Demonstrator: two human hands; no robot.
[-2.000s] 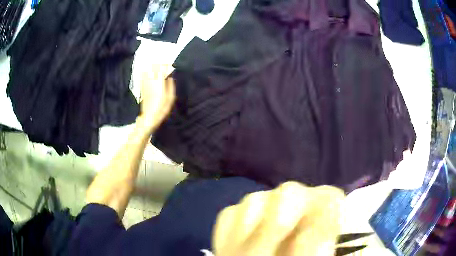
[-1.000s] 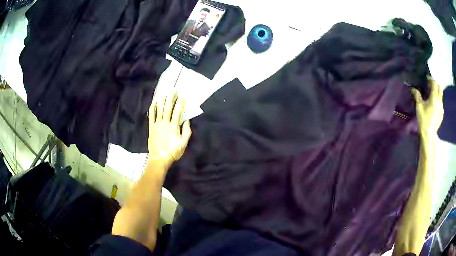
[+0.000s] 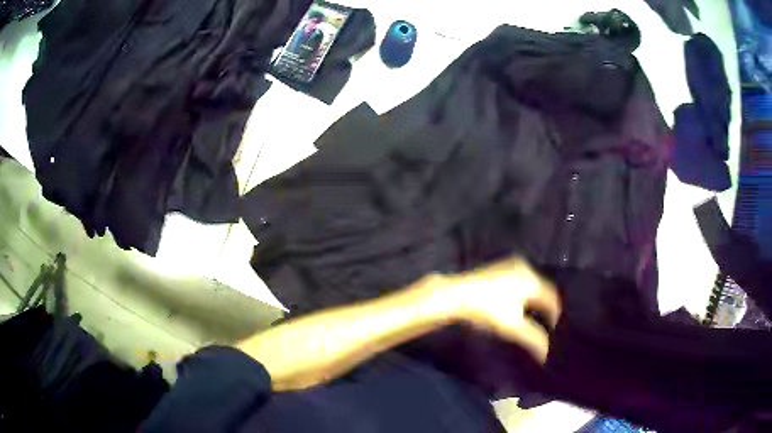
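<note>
A dark shirt (image 3: 406, 186) with a purple tint lies spread on the white table. Small shiny buttons show in a line right of its middle, and a bunched dark end lies at the top. My left hand (image 3: 504, 304) reaches across the lower part of the shirt, blurred. Its fingers are curled on dark cloth, but whether they grip it cannot be told. A broad dark stretch of cloth (image 3: 652, 364) runs from beside this hand to the right edge, blurred. My right hand is not in view. No tool can be seen.
A second dark garment (image 3: 127, 101) lies at the left. A lit smartphone (image 3: 311, 42) rests on dark cloth at the far side, beside a blue thread cone (image 3: 399, 44). Dark blue pieces (image 3: 707, 110) lie along the right of the table (image 3: 288, 135). Pale floor shows lower left.
My left hand has moved right and nearer me, from the shirt's left edge to its lower part. My right hand has left the view. Dark cloth now stretches across the lower right.
</note>
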